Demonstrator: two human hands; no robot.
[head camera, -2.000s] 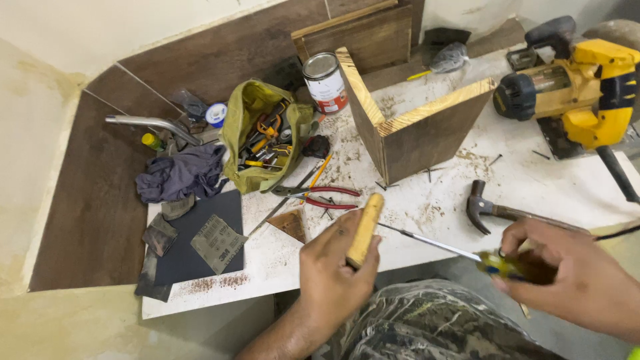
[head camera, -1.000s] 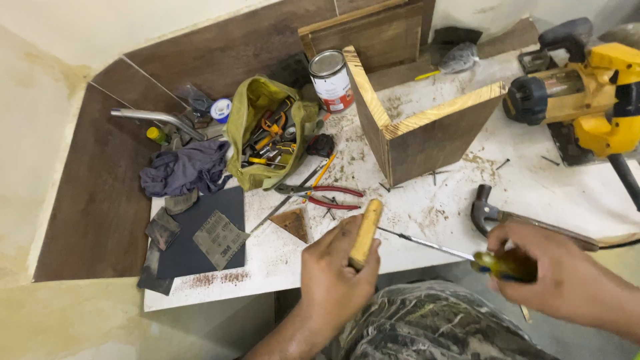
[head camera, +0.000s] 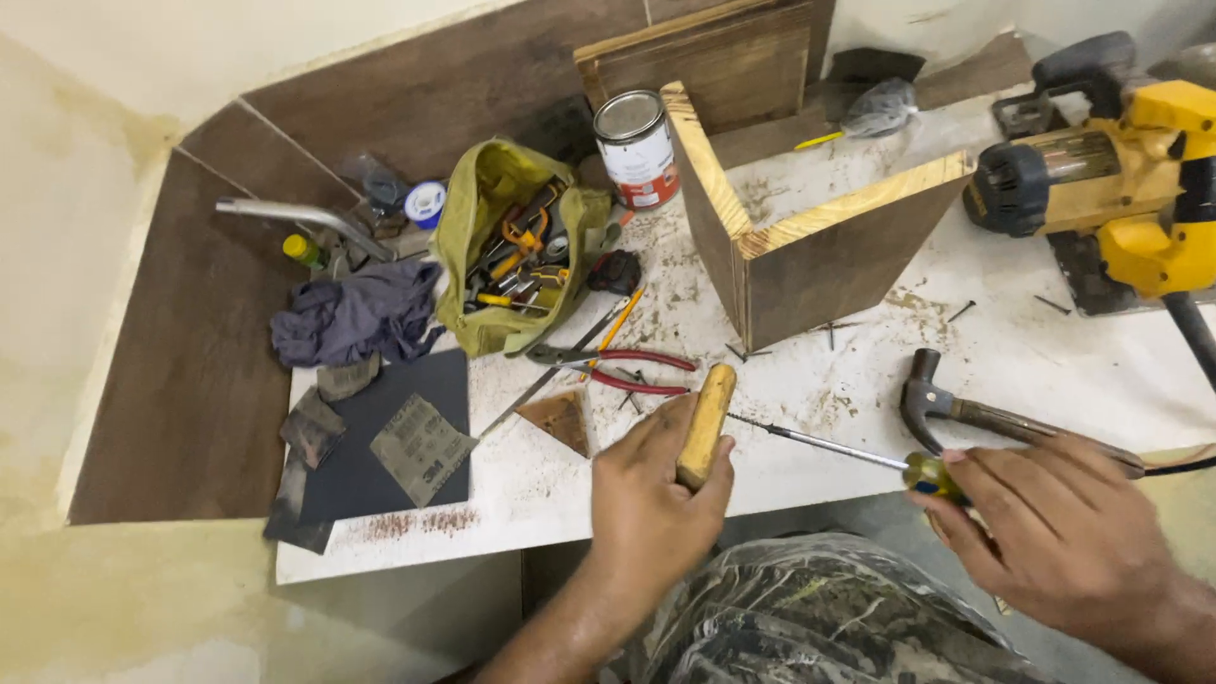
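Observation:
My left hand (head camera: 660, 484) grips a small wooden block (head camera: 708, 427) with rounded ends, held upright between thumb and fingers. My right hand (head camera: 1054, 537) holds a screwdriver (head camera: 836, 448) by its yellow-green handle. The shank points left, and a dark screw (head camera: 749, 420) lies in line between its tip and the block; whether the screw has entered the wood is too small to tell. Behind the hands, two joined boards (head camera: 826, 256) stand in a V on the white worktop (head camera: 760, 475). A claw hammer (head camera: 1007, 413) lies just beyond my right hand.
Red-handled pliers (head camera: 636, 370), a pencil (head camera: 622, 323) and a tape measure (head camera: 615, 273) lie near a green tool bag (head camera: 465, 247). A paint can (head camera: 636, 152) stands behind. Sandpaper (head camera: 423, 451) and a cloth (head camera: 356, 313) are at left, a yellow power saw (head camera: 1121, 180) at right. Loose nails or screws (head camera: 964, 311) are scattered about.

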